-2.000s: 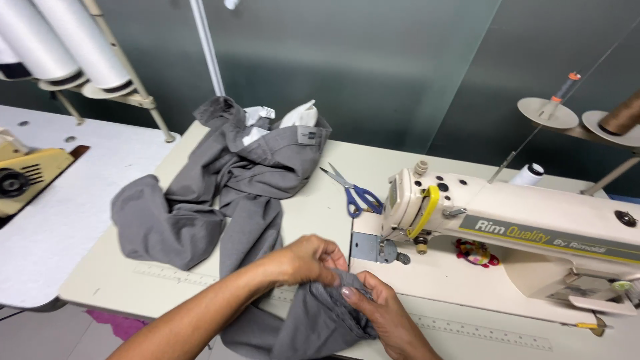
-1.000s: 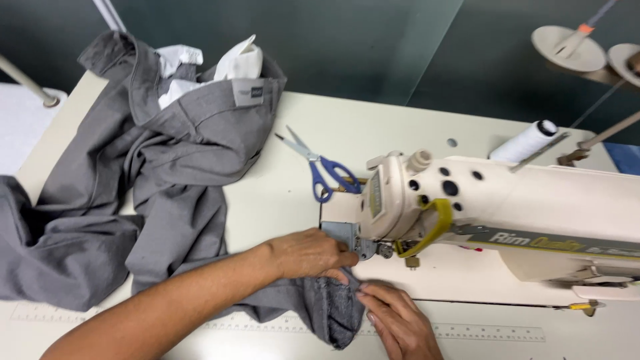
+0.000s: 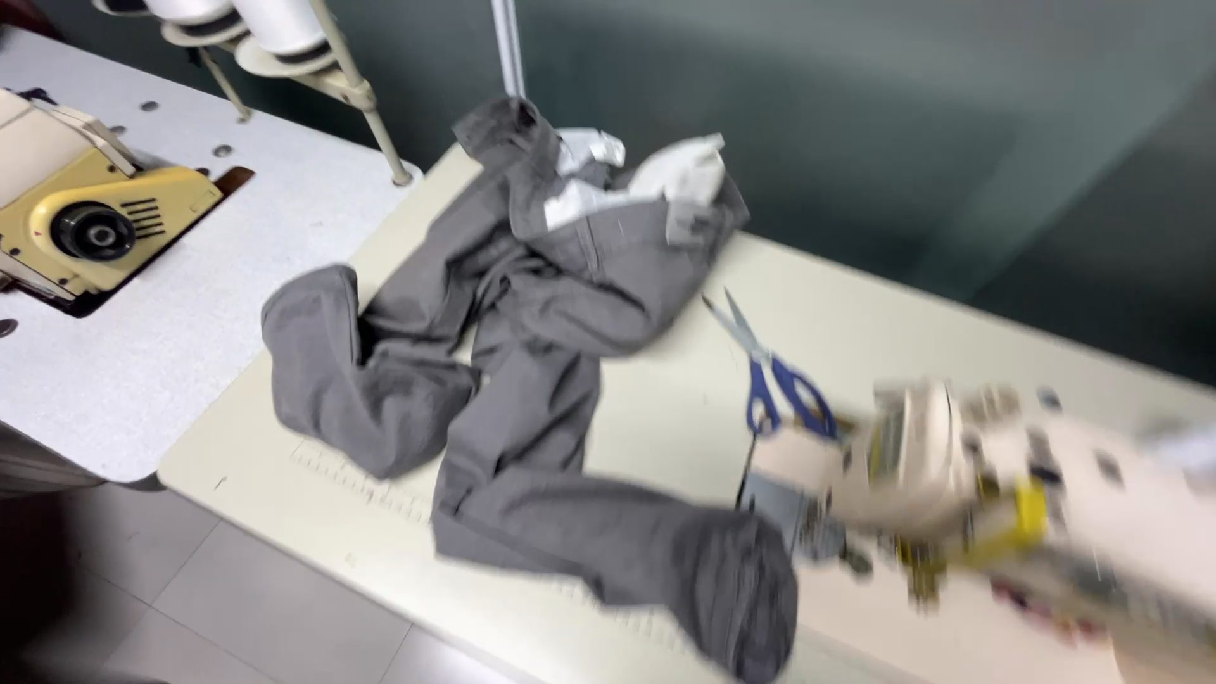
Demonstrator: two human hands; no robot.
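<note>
Neither of my hands is in view. A pair of grey trousers (image 3: 532, 323) lies crumpled across the sewing table, its waistband with white pocket lining at the back. One leg reaches toward the sewing machine (image 3: 950, 475), and its hem end lies in front of the presser foot area, apart from or beside the metal plate. Blue-handled scissors (image 3: 774, 380) lie with blades parted between the trousers and the machine head. The machine is blurred.
A second table (image 3: 285, 209) stands at the left with a yellow and cream machine (image 3: 104, 218) on it. White thread cones (image 3: 280, 24) stand on a rack behind. A ruler scale (image 3: 370, 489) runs along the front of the sewing table (image 3: 285, 513). Floor tiles show below.
Both hands have let go of the trouser leg's hem and left the view. The leg now lies loose on the table. The view has swung to the left.
</note>
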